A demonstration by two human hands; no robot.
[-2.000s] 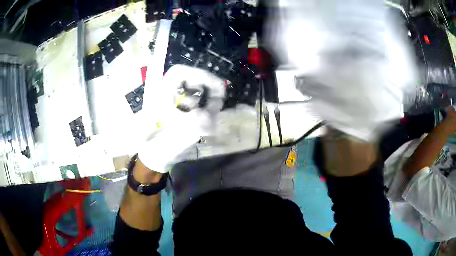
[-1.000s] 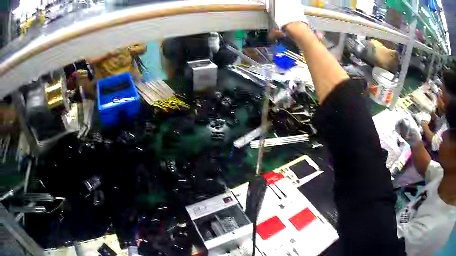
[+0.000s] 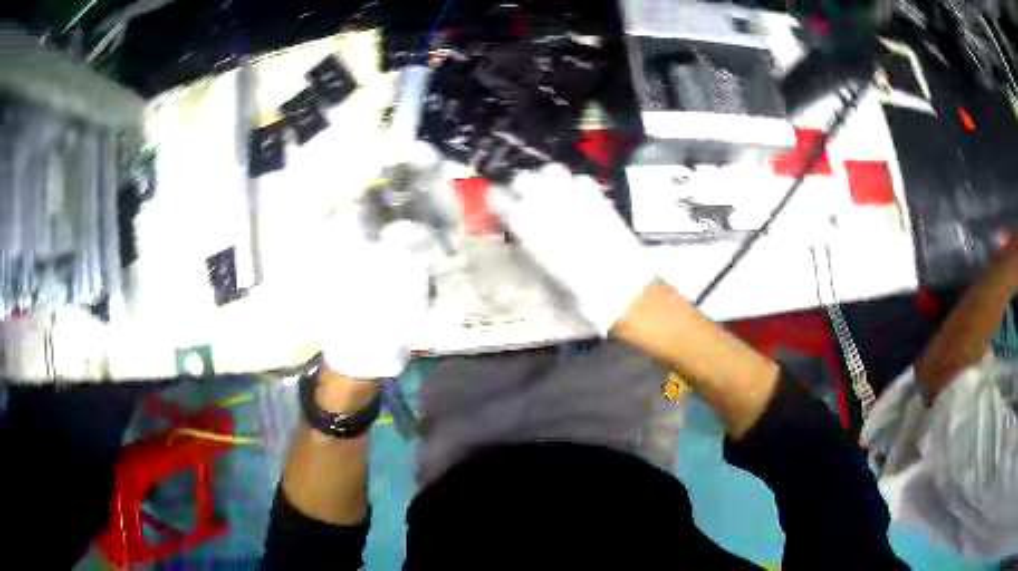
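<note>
My left hand (image 3: 385,284), in a white glove, is over the bench left of centre. It holds a small dark part (image 3: 393,199), blurred, with a bit of yellow at its top. My right hand (image 3: 575,240), also gloved, reaches up and left, its fingertips at the near edge of a pile of loose black parts (image 3: 508,95). Blur hides whether those fingers hold anything. A black powered screwdriver (image 3: 828,76) is at the upper right, beside the light grey screw feeder (image 3: 714,128), with a black cord (image 3: 765,229) running down to the left.
Flat black plates (image 3: 301,114) lie on the white bench surface (image 3: 184,145) at left, with another dark plate (image 3: 223,276) nearer. Long silver-grey profiles (image 3: 56,223) are at far left. A red stool (image 3: 167,485) stands below. Another person's arm (image 3: 969,307) is at the right edge.
The view has swung back down to the bench. My right hand, raised to an overhead rail one second ago, is now low by the black parts. My left hand is back in view.
</note>
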